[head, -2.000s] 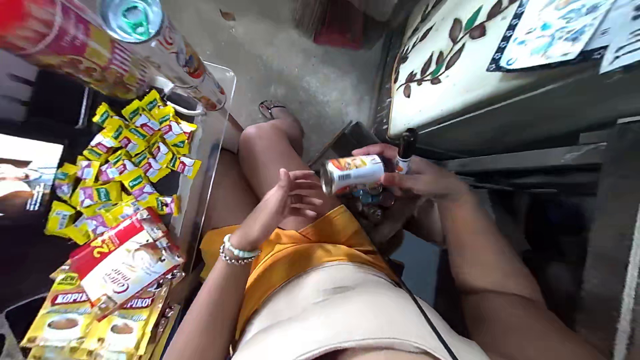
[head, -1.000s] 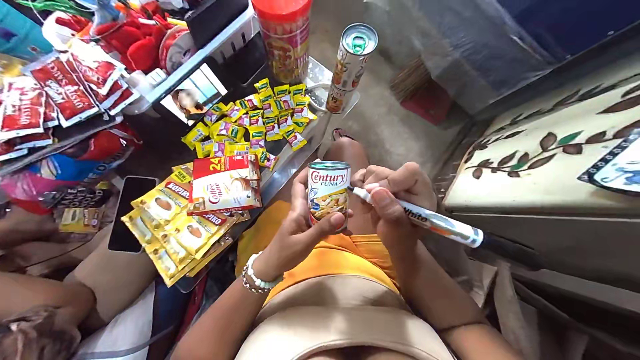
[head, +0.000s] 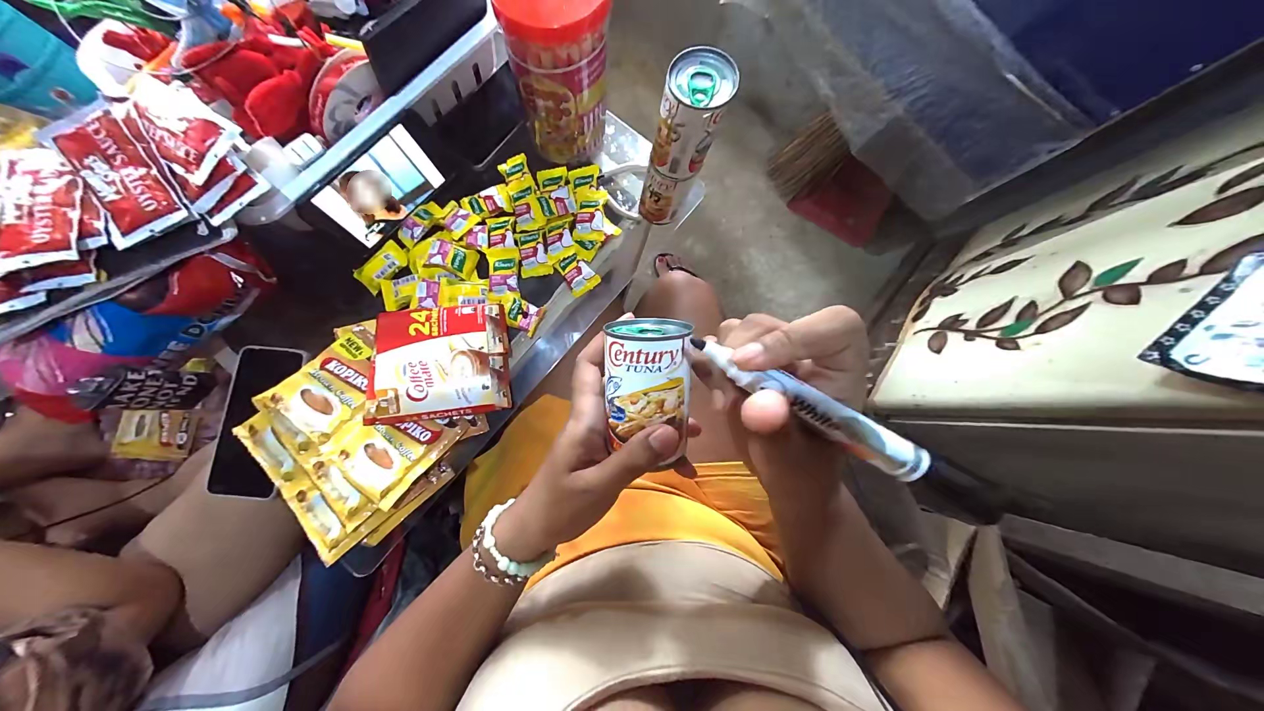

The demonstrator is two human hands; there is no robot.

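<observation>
My left hand (head: 592, 454), with a beaded bracelet at the wrist, holds a small can of Century Tuna (head: 647, 395) upright over my lap. My right hand (head: 800, 370) grips a whiteboard marker (head: 839, 425) whose dark tip points left, at the upper right edge of the can; whether it touches is unclear. A black cap sits on the marker's far end. Left of the can lie a red and white box of Coffee-mate sachets (head: 439, 363) and yellow Kopiko coffee sachets (head: 326, 444). Stacked cans (head: 691, 128) stand farther off at the table's corner.
Small yellow Knorr packets (head: 504, 237) lie scattered on the table, near a red-lidded jar (head: 558, 79). Red oyster sauce pouches (head: 118, 178) are at upper left. A phone (head: 257, 420) rests by another person's leg (head: 217, 513). A leaf-patterned cream panel (head: 1066, 306) stands at right.
My left hand was apart from the can two seconds ago and now holds it. The can is now upright, and the marker points at it. The view has swung toward the left.
</observation>
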